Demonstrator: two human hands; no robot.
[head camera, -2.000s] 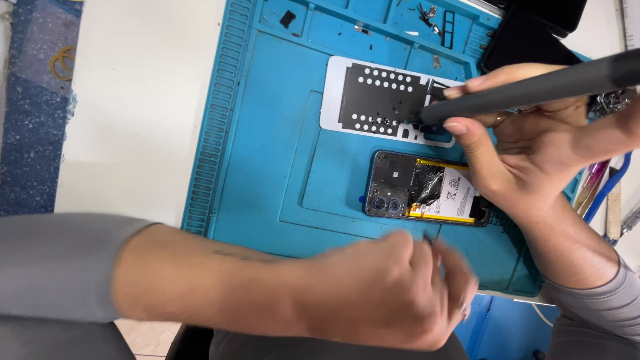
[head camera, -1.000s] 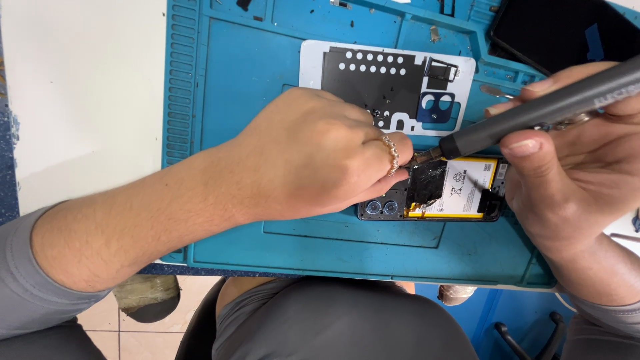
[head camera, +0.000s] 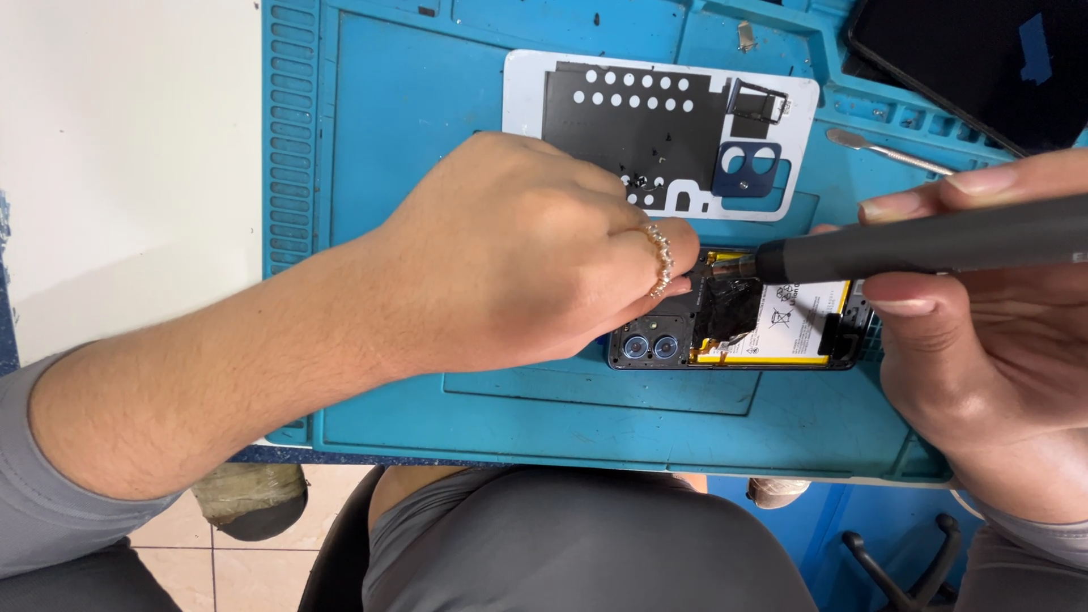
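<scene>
My right hand (head camera: 960, 323) holds a dark grey pen-shaped electric screwdriver (head camera: 926, 242). Its tip reaches the upper part of an opened smartphone (head camera: 790, 323), beside the battery's yellow edge. My left hand (head camera: 544, 255), with a ring on one finger, reaches over the camera end of the phone; its fingertips are close to the driver's tip, and what they may pinch is hidden. Crumpled black film (head camera: 729, 310) covers part of the white battery. Above the phone lies a pale phone back panel (head camera: 523, 93) bearing a black sheet, small screws, a blue camera cover (head camera: 748, 170) and a small black frame (head camera: 756, 100).
A blue silicone repair mat (head camera: 408, 85) lies under the work. A metal spudger (head camera: 892, 153) rests at the right of the panel, below a dark-screened device (head camera: 977, 59). A small metal piece (head camera: 746, 36) sits near the mat's top. White table surface (head camera: 127, 170) shows at left.
My left hand has moved up from the mat's near edge to the phone. The driver's tip has come from over the back panel down to the phone. The view has shifted.
</scene>
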